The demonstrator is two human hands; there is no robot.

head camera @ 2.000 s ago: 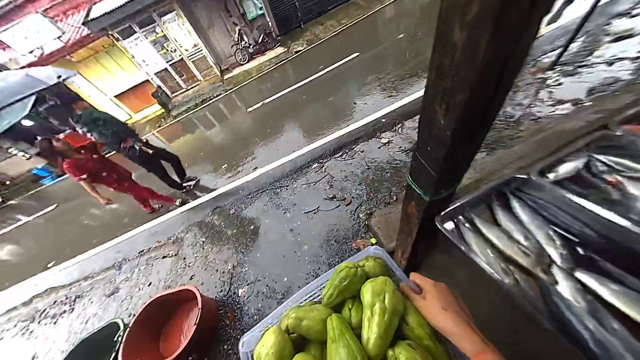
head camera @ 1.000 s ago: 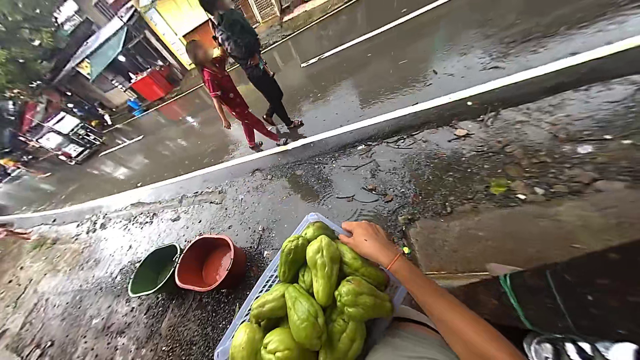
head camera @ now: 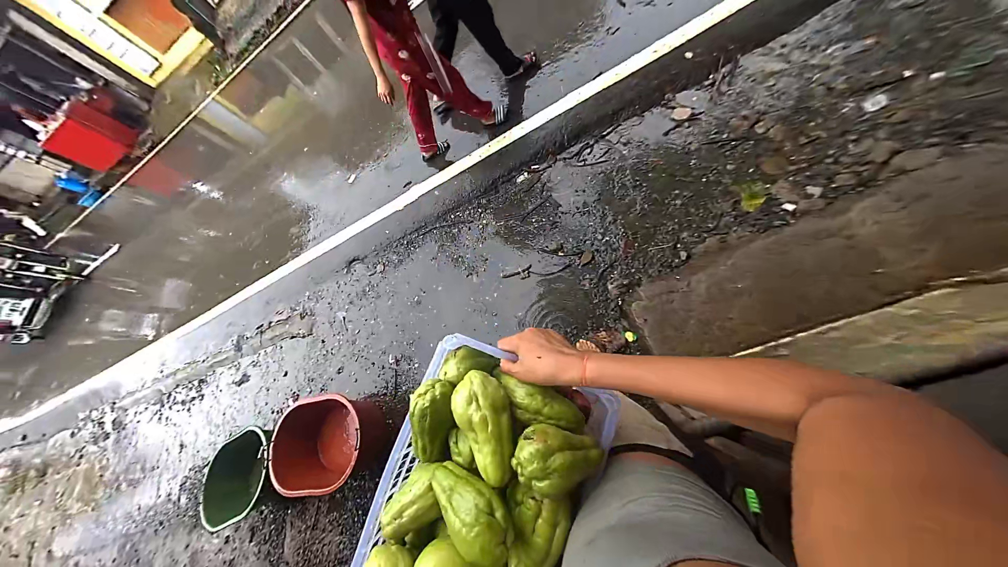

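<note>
A pale plastic crate (head camera: 403, 446) with open lattice sides, piled with green chayotes (head camera: 482, 425), is at the bottom centre. My right hand (head camera: 543, 356) comes in from the right and is closed on the crate's upper rim, with a thin band at the wrist. The crate rests close against my leg in grey shorts (head camera: 654, 512). My left hand is out of view.
A red-brown bucket (head camera: 315, 445) and a green bucket (head camera: 234, 479) stand on wet gravel left of the crate. Two people (head camera: 417, 71) walk on the wet road beyond a white-edged kerb (head camera: 409, 193). A concrete slab (head camera: 835, 260) lies to the right.
The view has swung far from the fish trays and wooden post, which are out of sight. My right hand stays on the crate's rim. The two people are at another place along the road.
</note>
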